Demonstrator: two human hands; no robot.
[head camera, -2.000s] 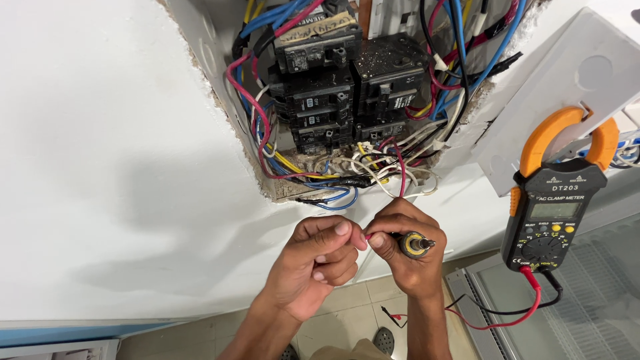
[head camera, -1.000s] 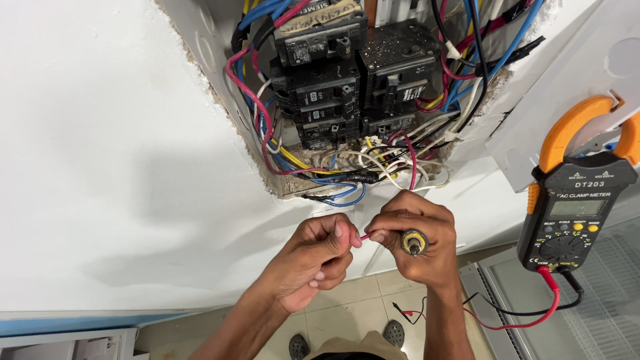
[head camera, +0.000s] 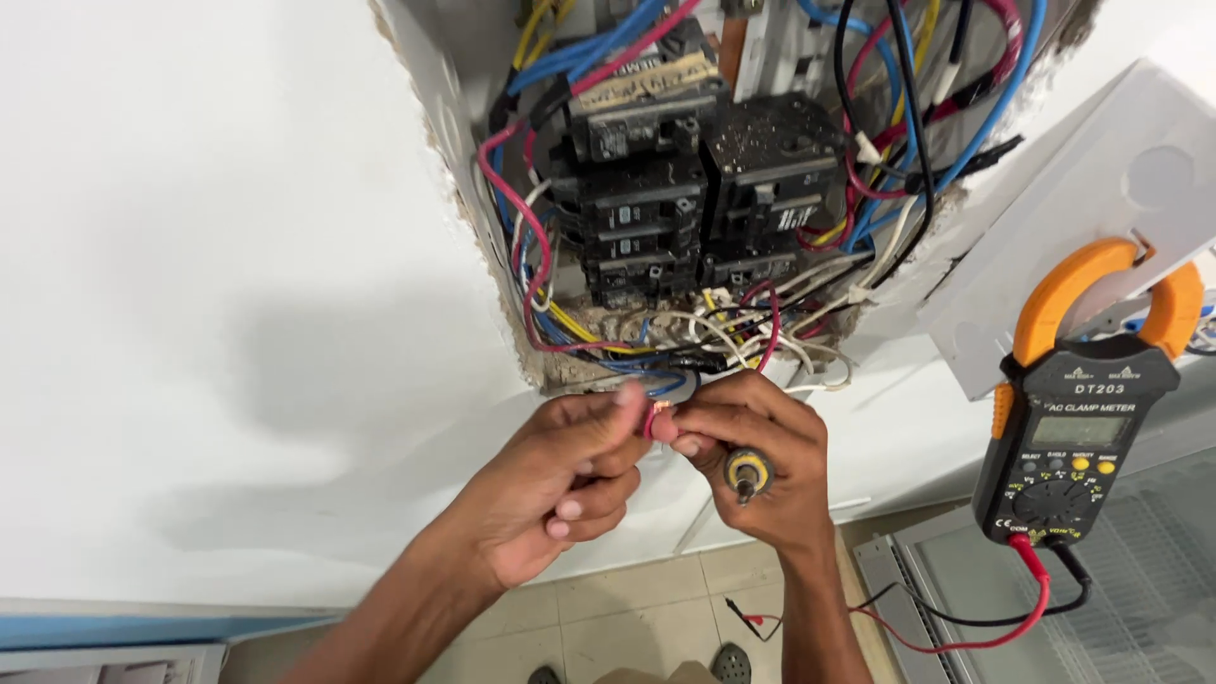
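Below the open breaker panel, my left hand (head camera: 570, 475) and my right hand (head camera: 765, 446) meet at a red insulated wire (head camera: 651, 421), whose bare copper end shows between the fingertips. My left thumb and index finger are on the wire from the left, and my right fingers pinch it from the right. A screwdriver (head camera: 749, 473) with a yellow and black handle is also held in my right palm, its shaft toward the camera. Black circuit breakers (head camera: 646, 223) sit in the wall recess above, and a red wire (head camera: 772, 328) runs down from there toward my right hand.
A clamp meter (head camera: 1064, 437) with orange jaws hangs at the right on a pale panel cover (head camera: 1073, 228), its red and black leads trailing down. Loose blue, yellow, white and black wires (head camera: 703, 332) crowd the recess's rough lower edge. Tiled floor (head camera: 636, 608) lies below.
The copper end between my fingertips has come into view, and the red wire there is now bent. Both hands remain together below the panel. The view has shifted closer to the panel.
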